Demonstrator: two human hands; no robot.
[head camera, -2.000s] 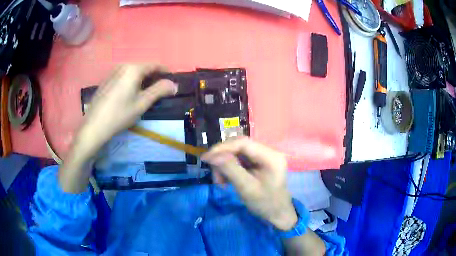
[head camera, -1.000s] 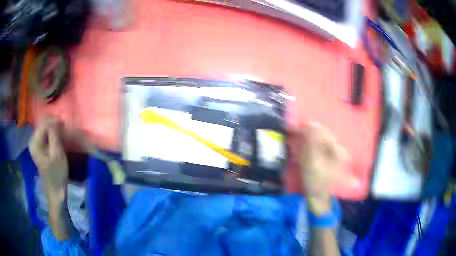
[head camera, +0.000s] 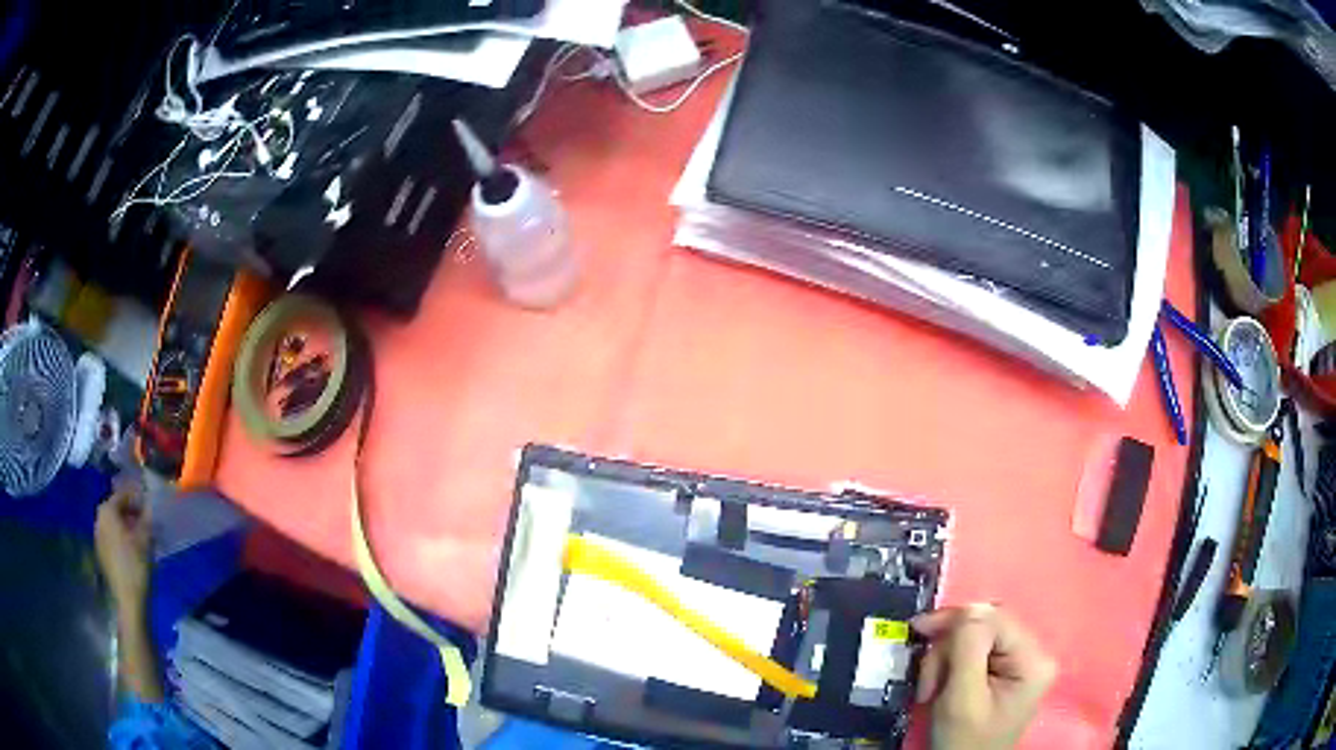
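Note:
The opened tablet (head camera: 659, 699) lies at the bottom centre, its back showing white battery areas, black tape and a yellow label. An orange-yellow flex cable (head camera: 681, 615) runs diagonally over the battery. My right hand (head camera: 985, 677) holds the tablet's right edge with fingers at the frame. My left hand (head camera: 123, 531) is far to the left, away from the tablet, small and partly blurred; whether it holds anything cannot be told.
A tape roll (head camera: 299, 375) trails a pale strip toward the tablet. A translucent bottle (head camera: 525, 249) stands behind. A black slab (head camera: 938, 161) lies on white sheets. A dark block (head camera: 1125, 497), blue-handled tool (head camera: 1168, 384) and orange-black tool (head camera: 1250, 528) are at right. An orange-edged device (head camera: 197, 366) is left.
The view has swung left and up, so the tablet appears lower. The flex cable, pinched by my right hand two seconds ago, lies over the battery. My left hand has moved off the tablet to the far left.

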